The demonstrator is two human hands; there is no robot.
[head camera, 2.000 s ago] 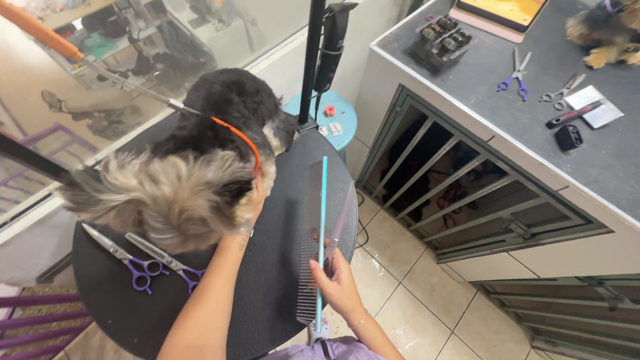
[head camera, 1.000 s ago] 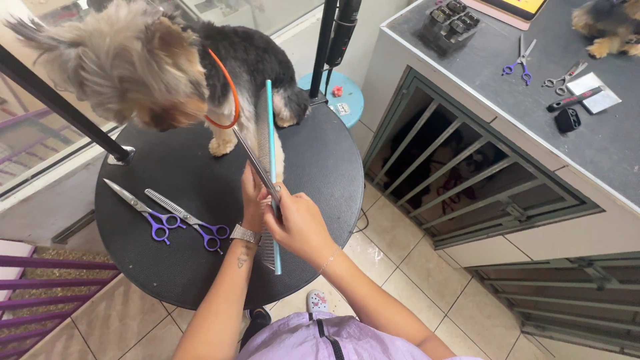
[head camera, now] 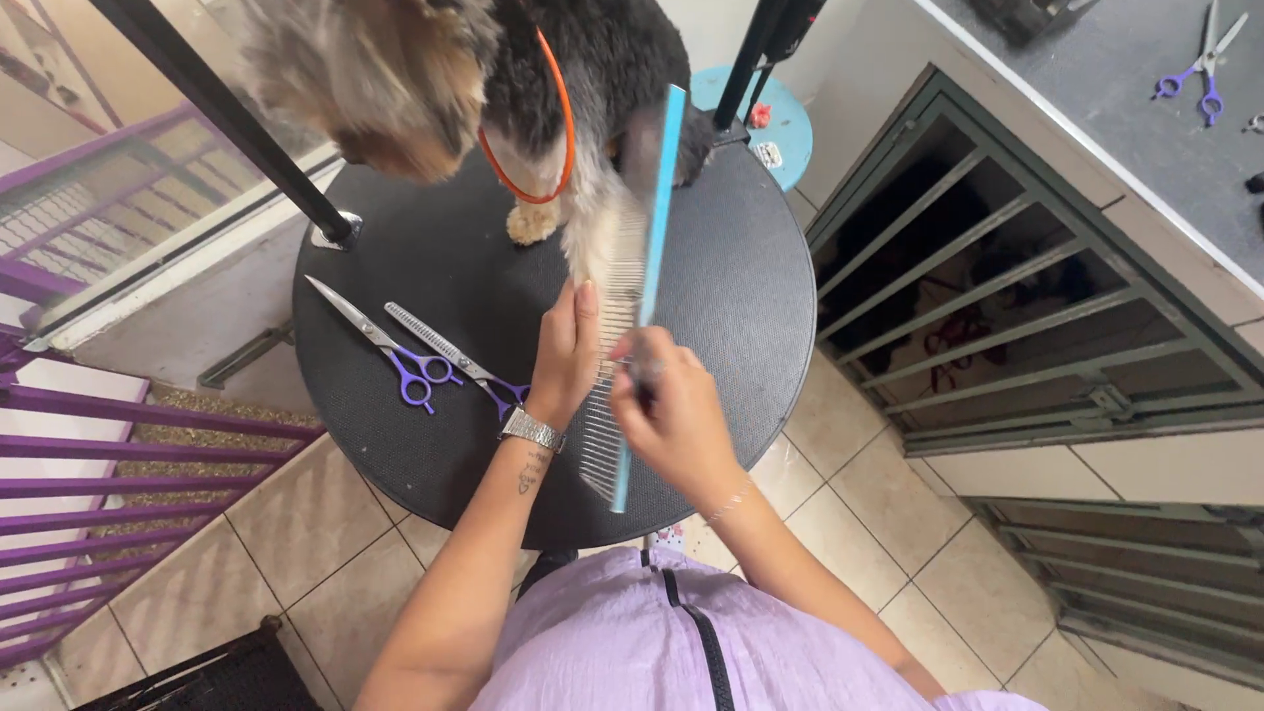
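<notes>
A small long-haired dog (head camera: 602, 59) stands or sits on the round black grooming table (head camera: 750, 286), an orange loop (head camera: 568, 118) around its neck. My left hand (head camera: 571, 346) grips the paw end of its pale outstretched front leg (head camera: 595, 227). In my right hand (head camera: 671, 405) is a long metal grooming comb with a light blue spine (head camera: 660, 217), its teeth toward that leg; the fingers are partly blurred. Left of my hands lie straight shears (head camera: 380, 341) and thinning shears (head camera: 454, 355), both with purple handles.
Black posts rise at the table's left (head camera: 237, 118) and back (head camera: 746, 74). A light blue round stool (head camera: 790, 128) is behind the table. To the right, a grey counter (head camera: 1116, 109) bearing purple-handled scissors (head camera: 1205, 69) tops barred cages (head camera: 1017, 286). Purple railings (head camera: 148, 489) stand at the left.
The dog was facing away two seconds ago and now has its head at the left. My left hand has come to hold its front leg. The comb remains in my right hand.
</notes>
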